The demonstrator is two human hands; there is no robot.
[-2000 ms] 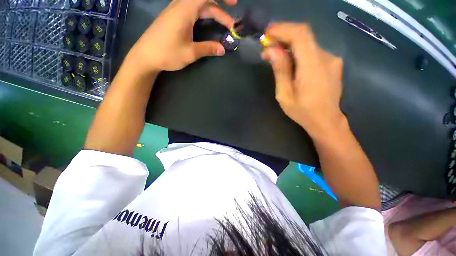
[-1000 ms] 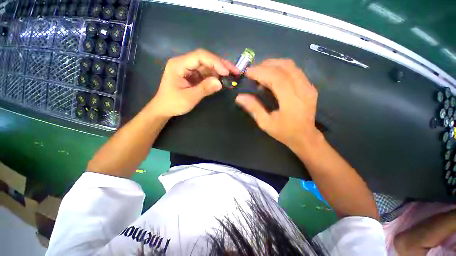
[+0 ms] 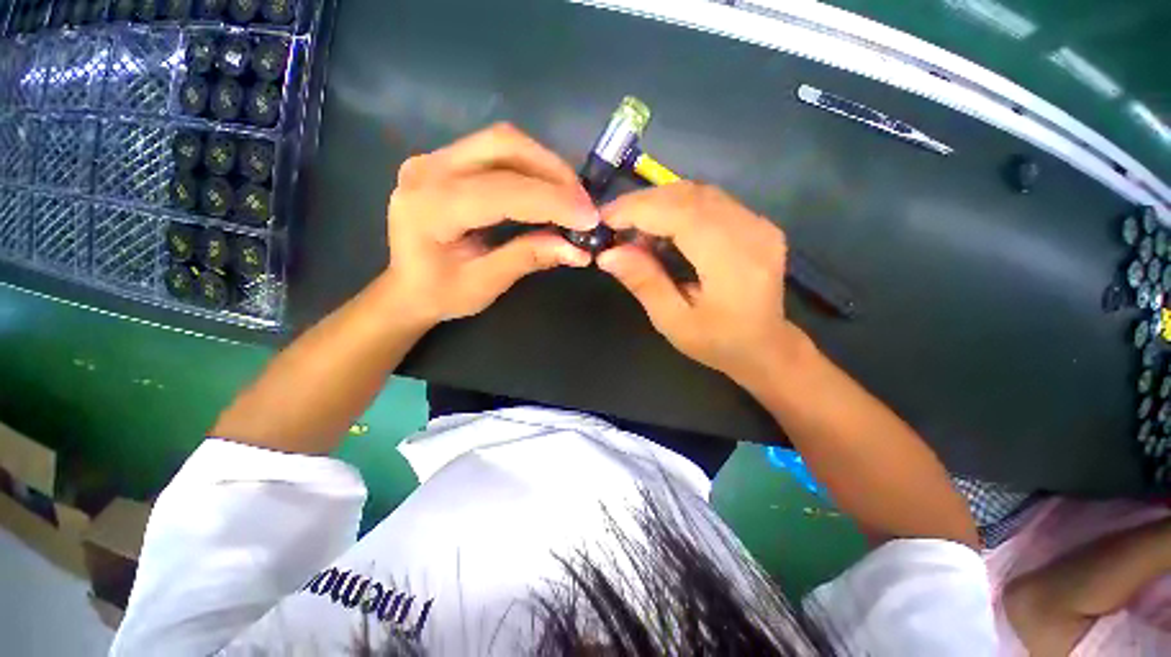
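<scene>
A small round black part (image 3: 589, 238) is held between the fingertips of both hands above the dark bench. My left hand (image 3: 488, 225) pinches it from the left and my right hand (image 3: 704, 263) from the right. The fingers hide much of it. A two-faced mallet (image 3: 625, 131) lies on the bench just beyond the hands. Its head has a clear yellow-green face, and a yellow shaft section shows. My right hand hides part of the handle, and the black grip end comes out to the right of it.
A clear compartment tray (image 3: 293, 167) with rows of black parts (image 3: 218, 158) is at left. A thin silver-and-black stick (image 3: 873, 118) lies near the pale rail (image 3: 822, 45). A lone dark piece (image 3: 1023, 172) and a crowd of black parts (image 3: 1147, 276) stand at right. A person in pink (image 3: 1092, 565) is at lower right.
My right hand held the mallet two seconds ago; the mallet now lies on the bench. Both hands' fingertips have come together on the black part.
</scene>
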